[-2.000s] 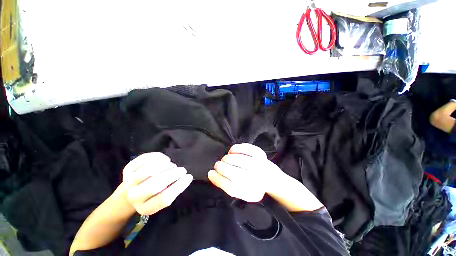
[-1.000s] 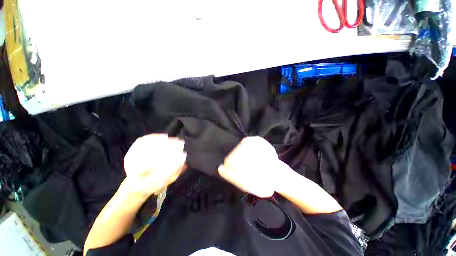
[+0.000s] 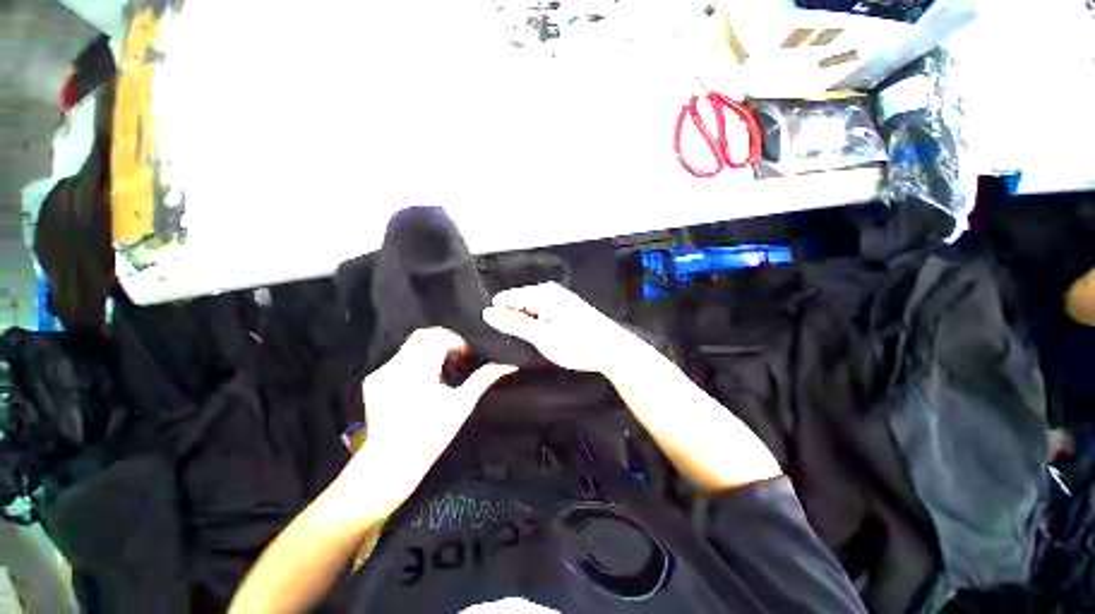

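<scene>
A black garment piece (image 3: 426,270) lies over the front edge of the white table, with a rounded fold standing up on the tabletop. My left hand (image 3: 426,390) is at its near part, thumb apart from the curled fingers, with black cloth between them. My right hand (image 3: 546,326) lies on the cloth just to the right and a little further forward, fingers bent over it. The hands are close but apart. The cloth under the fingers is dark, so the exact grip is hard to see.
The white table (image 3: 300,144) has a yellow-taped left edge. Red-handled scissors (image 3: 718,134), a plastic-wrapped packet (image 3: 823,134) and a wrapped bundle (image 3: 922,138) lie at right. Black cloth heaps (image 3: 769,396) surround my lap. Blue plastic (image 3: 714,266) shows below the table. Part of a person's arm (image 3: 1084,300) is at far right.
Both hands have moved closer together, and the right hand has flattened over the cloth. The garment now stands in a rounded fold on the table edge. The view has shifted, showing more table.
</scene>
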